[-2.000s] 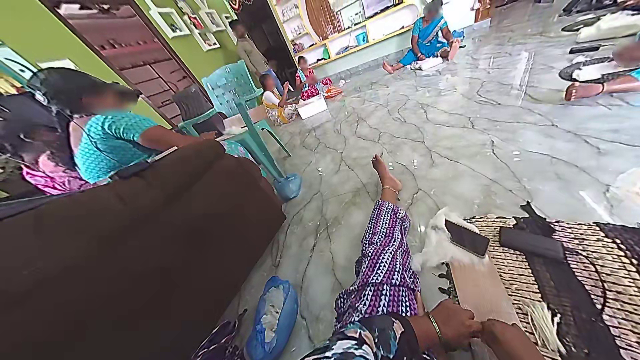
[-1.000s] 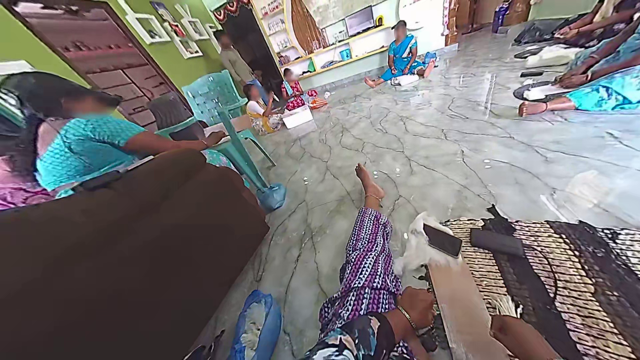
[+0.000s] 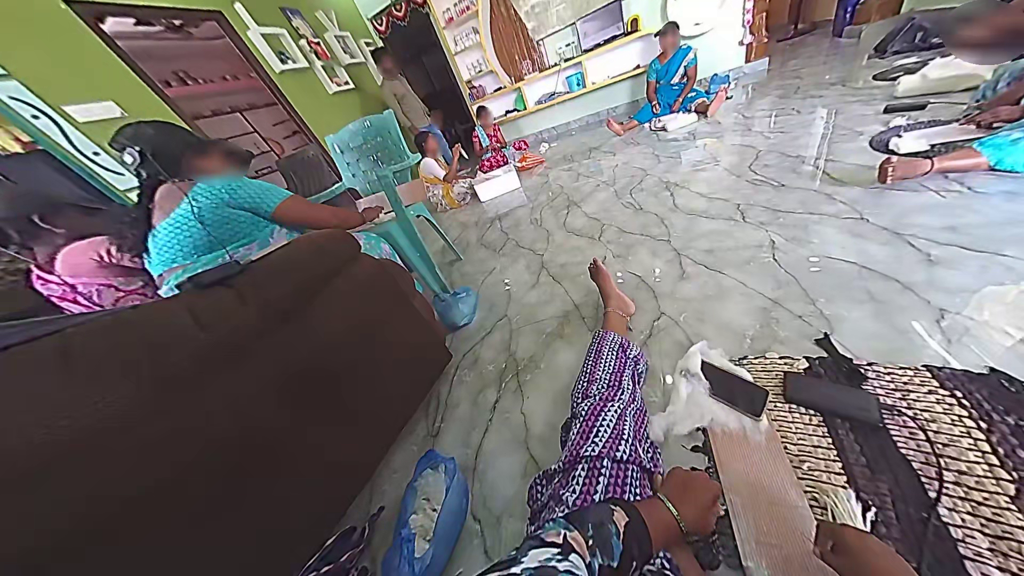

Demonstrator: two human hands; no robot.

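My left hand (image 3: 693, 502), with a bangle at the wrist, is curled beside the left edge of a long flat tan board (image 3: 760, 496); whether it holds anything cannot be made out. My right hand (image 3: 860, 550) is at the board's right edge near the bottom of the view, its fingers mostly hidden. White cotton-like fibre (image 3: 690, 392) lies beyond the board's far end, with a dark phone (image 3: 734, 390) resting on it. A bundle of pale strands (image 3: 840, 506) lies right of the board.
A woven mat (image 3: 888, 432) bears a black case with a cable (image 3: 832, 398). A blue plastic bag of white material (image 3: 428, 512) stands left of my patterned trouser leg (image 3: 612, 400). A brown sofa-like surface (image 3: 200, 416) fills the lower left. Several people sit around the marble floor (image 3: 560, 264).
My two hands were close together at the board's near end two seconds ago; now they are apart, one on each side of it. The view has shifted somewhat.
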